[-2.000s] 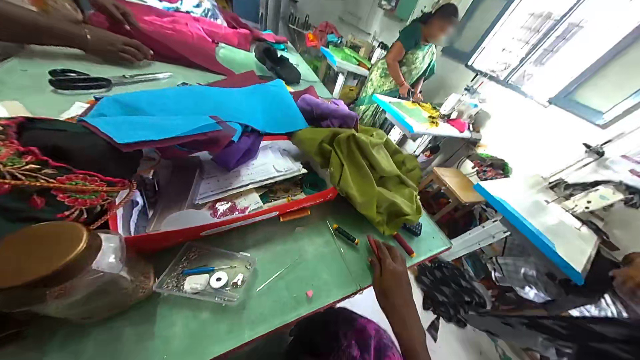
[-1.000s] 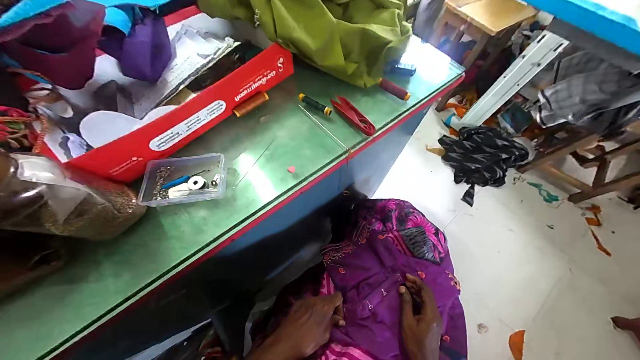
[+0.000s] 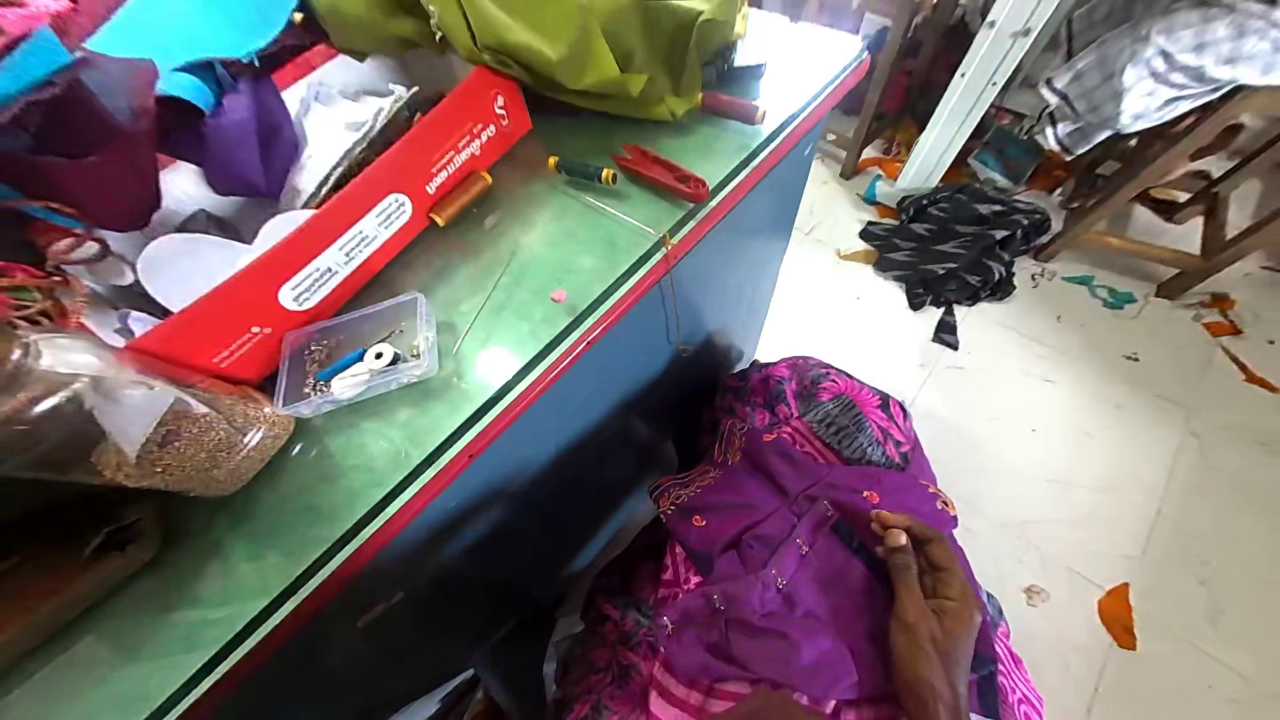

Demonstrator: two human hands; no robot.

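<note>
A purple embroidered garment (image 3: 760,560), with a row of small metal hooks (image 3: 780,578), lies across my lap over pink and black patterned cloth. Above its right part is my right hand (image 3: 930,610), thumb and forefinger pinched together; whether something thin is between them cannot be made out. Only a sliver of my left hand (image 3: 765,706) shows at the bottom edge, at the garment's lower part, its fingers hidden. On the green table (image 3: 400,510) lie red thread snips (image 3: 665,175), a dark green thread spool (image 3: 582,171) and an orange-brown spool (image 3: 461,199).
A clear plastic box (image 3: 358,355) of small fittings stands beside a jar (image 3: 190,430) and a red carton (image 3: 340,240) holding papers and cloth. Olive cloth (image 3: 600,50) lies at the table's far end. Black patterned cloth (image 3: 955,245) and scraps are on the floor, near a wooden stool (image 3: 1180,190).
My right hand, by the red snips two seconds ago, is now over the garment. My left hand has moved down, mostly out of view, since one second ago. The view has tilted down.
</note>
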